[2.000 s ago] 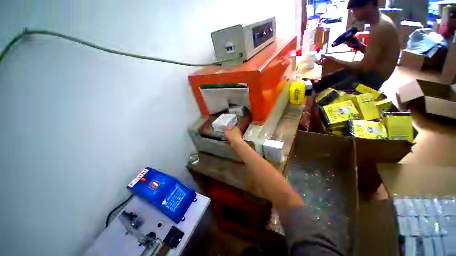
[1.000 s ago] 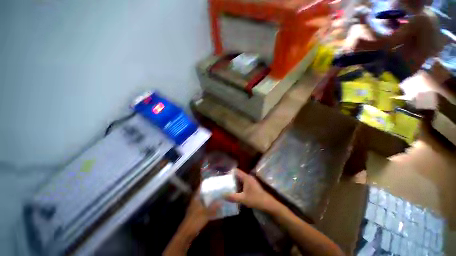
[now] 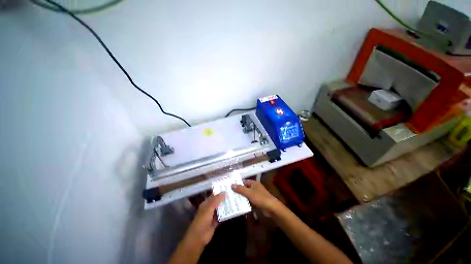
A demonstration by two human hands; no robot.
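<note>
My left hand [image 3: 208,216] and my right hand [image 3: 257,196] hold a white product box [image 3: 231,198] between them, printed face up, at the front edge of the bar sealer. Clear shrink film [image 3: 227,169] extends from the box's far end over the sealing bar area. The bar sealer [image 3: 206,135] is a white flat table with a long metal bar [image 3: 217,157] and black end fittings. Its blue control box [image 3: 281,124] shows a red light at the right end.
The orange shrink tunnel [image 3: 364,59] stands at the right with a white box [image 3: 385,99] on its brown conveyor [image 3: 356,105]. A wooden bench [image 3: 338,162] supports it. A carton of clear shrink bags [image 3: 377,232] is at lower right. A black cable [image 3: 121,67] hangs along the wall.
The view has swung left to the sealer. Both hands have brought the held box from right of the sealer to its front edge, with film now extending over the bar area.
</note>
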